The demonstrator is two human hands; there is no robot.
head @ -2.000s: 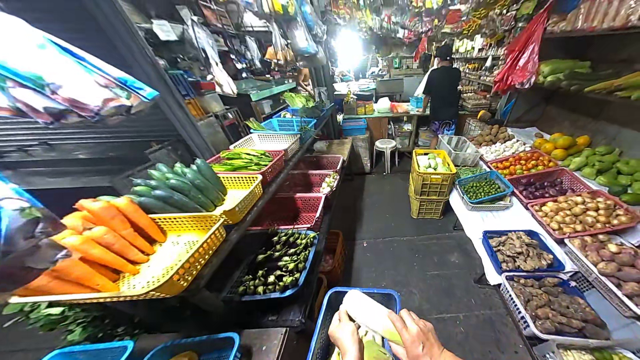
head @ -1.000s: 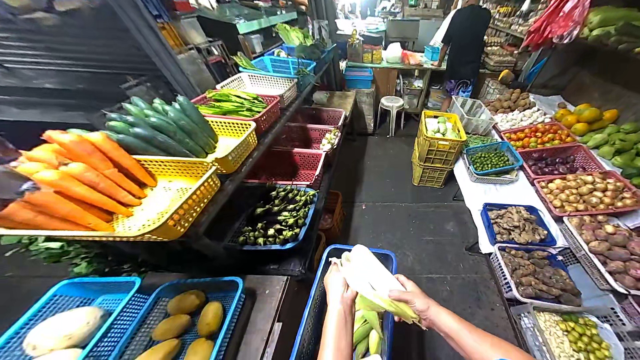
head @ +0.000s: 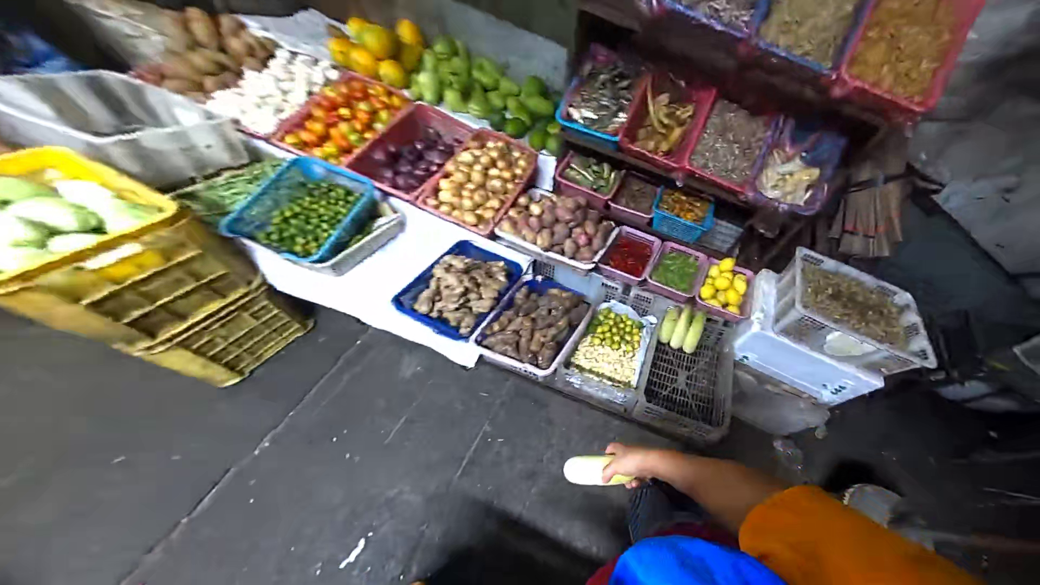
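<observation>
My right hand is closed around one end of a pale, whitish-green long vegetable, perhaps an ear of corn in its husk. It holds the vegetable roughly level over the dark floor, below and in front of the produce display. The bare forearm runs back to an orange sleeve at the lower right. My left hand is outside the view. Nearest beyond the right hand is a grey plastic crate with several pale green long vegetables at its far end.
Beside that crate are trays of green citrus with peeled cloves, brown roots and ginger. Stacked yellow crates stand left. A white box bears a crate at right. Shelves of dried goods rise behind.
The view has swung far to the right. Both hands were on the pale vegetable over a blue crate; now only my right hand holds it, and the left is out of view.
</observation>
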